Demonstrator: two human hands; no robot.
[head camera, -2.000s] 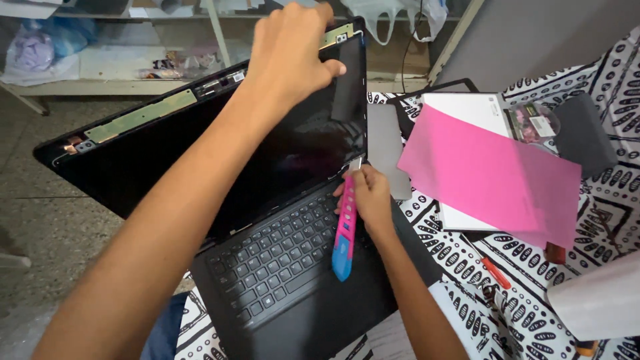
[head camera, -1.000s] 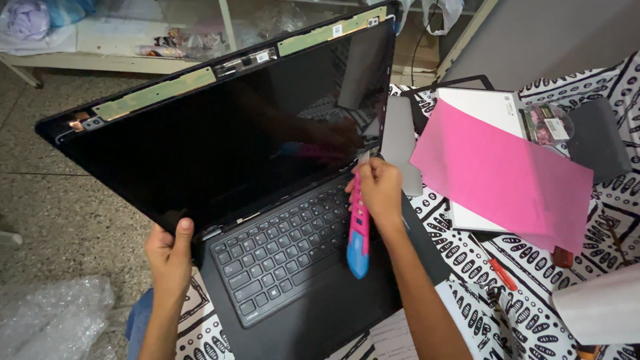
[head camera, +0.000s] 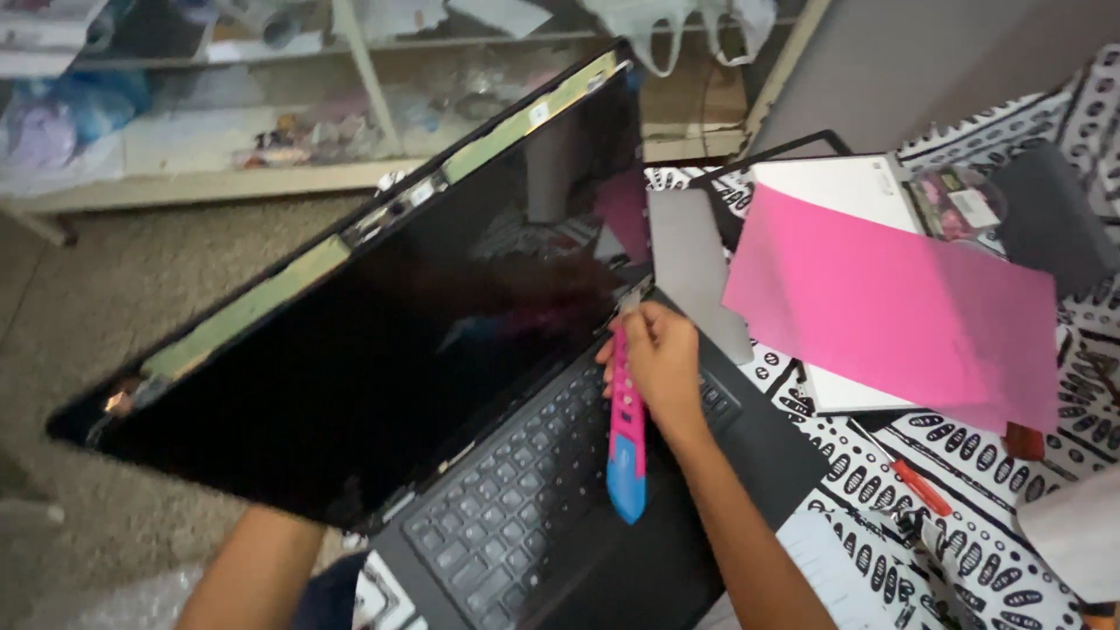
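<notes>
An opened laptop with its keyboard toward me stands with its screen tilted up. The screen's bezel is off, and bare strips and a small circuit board show along the top edge. My right hand is shut on a pink and blue utility knife, with its blade end at the screen's lower right corner, near the hinge. Behind the screen's lower left part, my left forearm reaches up; the left hand itself is hidden by the screen.
On the patterned cloth at the right lie a pink sheet over a white panel, a grey flat piece, a round clear container and a red-handled screwdriver. Shelves stand behind the laptop.
My left hand was at the screen's top right two seconds ago, then at its lower left corner; now it is behind the screen. The knife stays in my right hand near the hinge.
</notes>
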